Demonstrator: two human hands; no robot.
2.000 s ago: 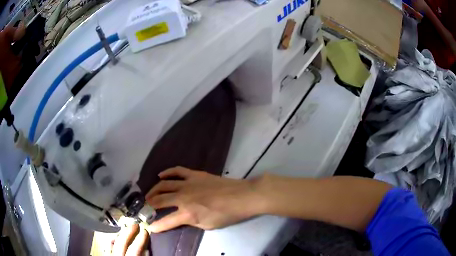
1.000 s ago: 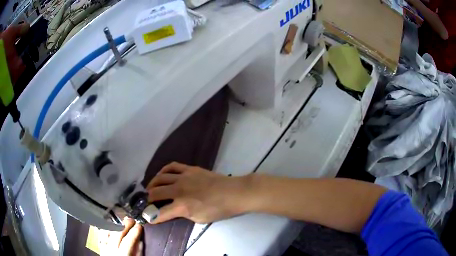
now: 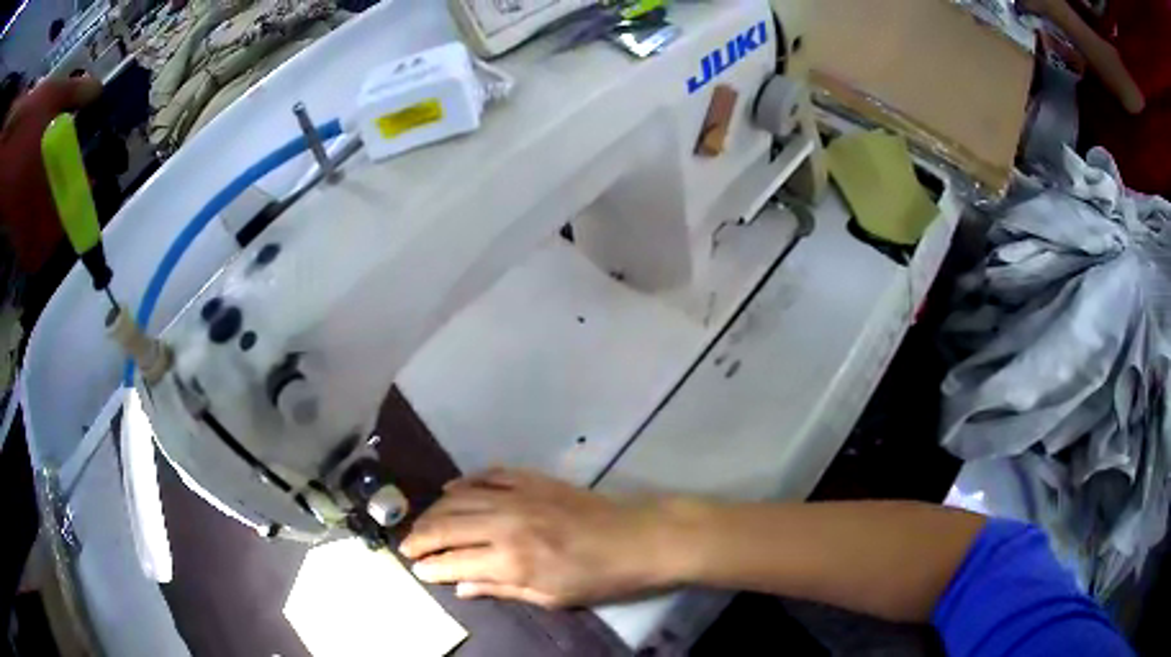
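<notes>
A dark brown cut panel [image 3: 231, 552] lies on the machine bed, partly under the machine head. A small pale card template or patch [image 3: 366, 603], glaring white under the lamp, lies on it just in front of the presser foot [image 3: 372, 529]. My right hand [image 3: 520, 537] rests palm down on the panel, right of the foot, with its fingertips by the pale piece's upper right edge. Its fingers are slightly apart and grip nothing visible. My left hand is not in view. The panel's near part is cut off by the bottom edge.
The white JUKI machine [image 3: 514, 167] arches over the bed. A green-handled screwdriver [image 3: 71, 186] stands at its left. An olive cloth scrap [image 3: 886, 186] lies by the handwheel [image 3: 774, 105]. A grey bundle [image 3: 1059, 308] is at right. A person's arm [image 3: 1092, 49] shows top right.
The panel has moved out from under the machine arm towards me. My left hand has left the view, uncovering the pale piece. My right hand has shifted slightly nearer me.
</notes>
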